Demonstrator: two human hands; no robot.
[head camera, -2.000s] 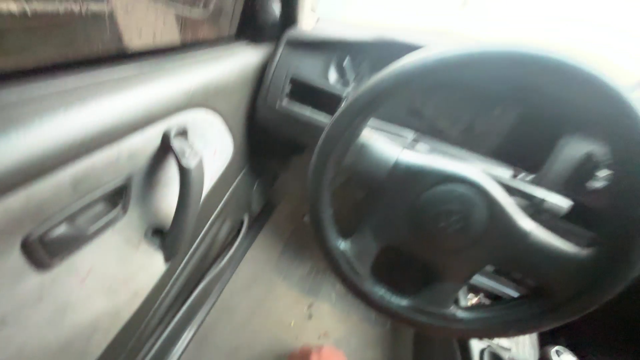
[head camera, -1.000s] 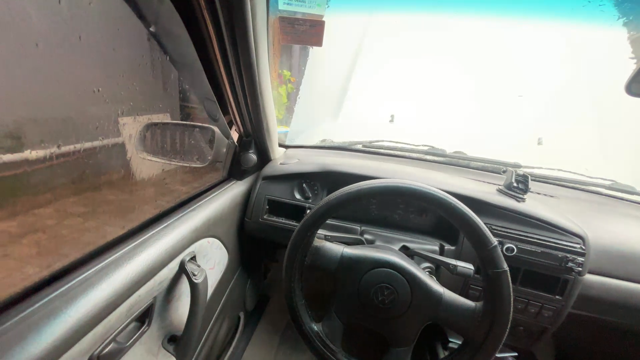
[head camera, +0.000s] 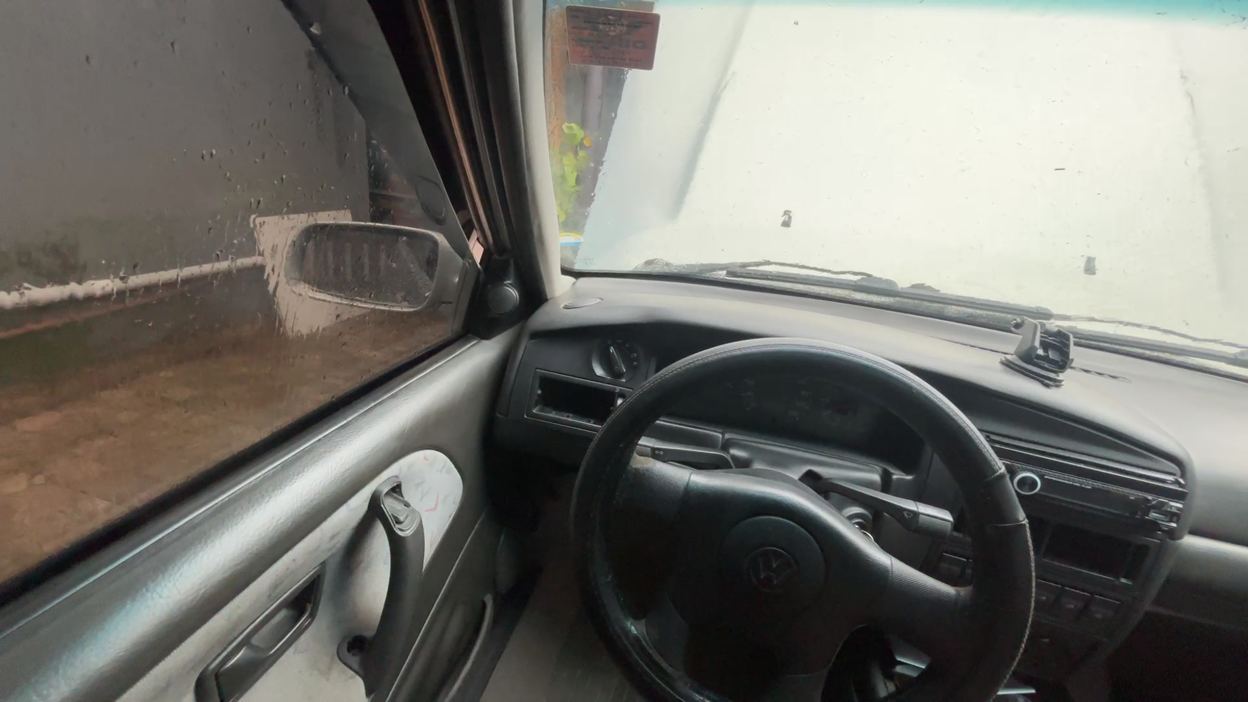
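Neither my left hand nor my right hand shows in the head view. A black Volkswagen steering wheel (head camera: 804, 526) fills the lower middle, with a stalk (head camera: 682, 453) to the left of its column and another stalk (head camera: 887, 502) to the right. Behind the wheel lies a dark instrument cluster (head camera: 799, 400). At the lower left, the door panel carries a black pull handle (head camera: 402, 565) and a door release lever (head camera: 263, 634). A rotary light switch (head camera: 616, 359) sits above an open slot (head camera: 573, 398) in the dashboard.
A small black phone mount (head camera: 1041, 351) stands on the dashboard (head camera: 877, 317). The car radio (head camera: 1082, 486) is at the right. Through the wet side window, a side mirror (head camera: 369, 265) is visible. The windshield (head camera: 877, 136) is pale and hazy, bearing a reddish sticker (head camera: 612, 37) at its upper left.
The view has tilted up from the steering wheel and door to the windshield. A blurred patch that looks like skin, at the bottom edge two seconds ago, is out of view.
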